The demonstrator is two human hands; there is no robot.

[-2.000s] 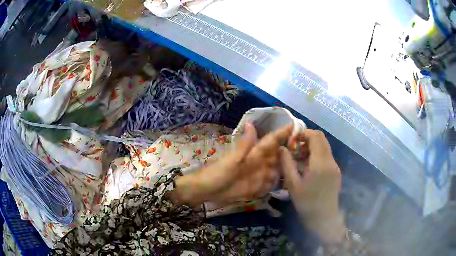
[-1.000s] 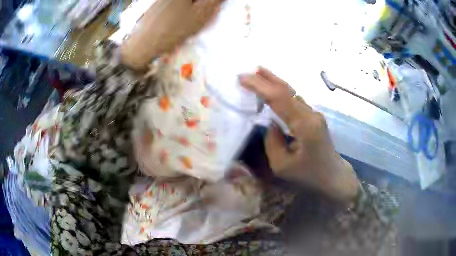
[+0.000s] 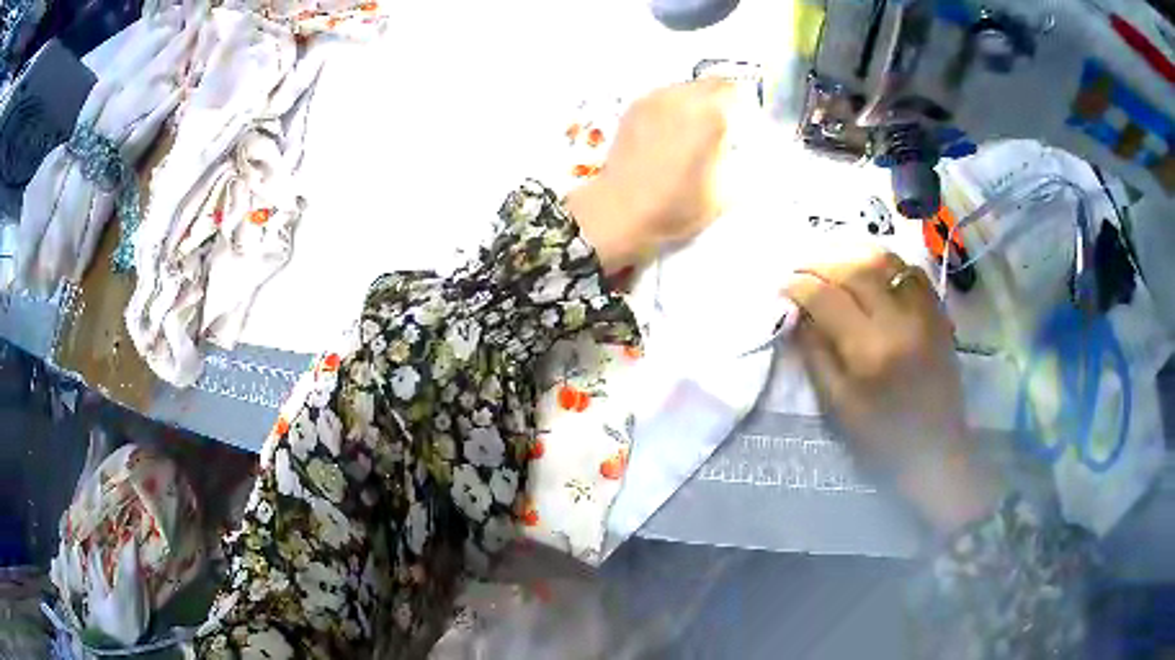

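The floral fabric panel (image 3: 586, 451), white with orange-red flowers, lies on the white table and hangs over its front edge, with a plain whitish side turned up at its right. My left hand (image 3: 664, 168) is on the panel, left of the presser foot and needle area; glare washes out its fingertips. My right hand (image 3: 883, 355) is below the machine head, with thumb and fingertips closed at the panel's edge. The industrial sewing machine head (image 3: 889, 77) is at the upper right, with a dark knob below it. Glare hides the needle and much of the panel.
Stacked pale floral pieces (image 3: 238, 206) lie at the table's left, one bunch tied with a teal strip. Blue-handled scissors (image 3: 1082, 387) and orange-and-black snips (image 3: 943, 239) are at the right. A floral bundle (image 3: 129, 535) is at lower left. A ruler scale (image 3: 786, 464) runs along the front edge.
The panel and both hands have moved from the lap up onto the table by the machine head. The view has shifted towards the machine, and the stacked pieces now show at the left.
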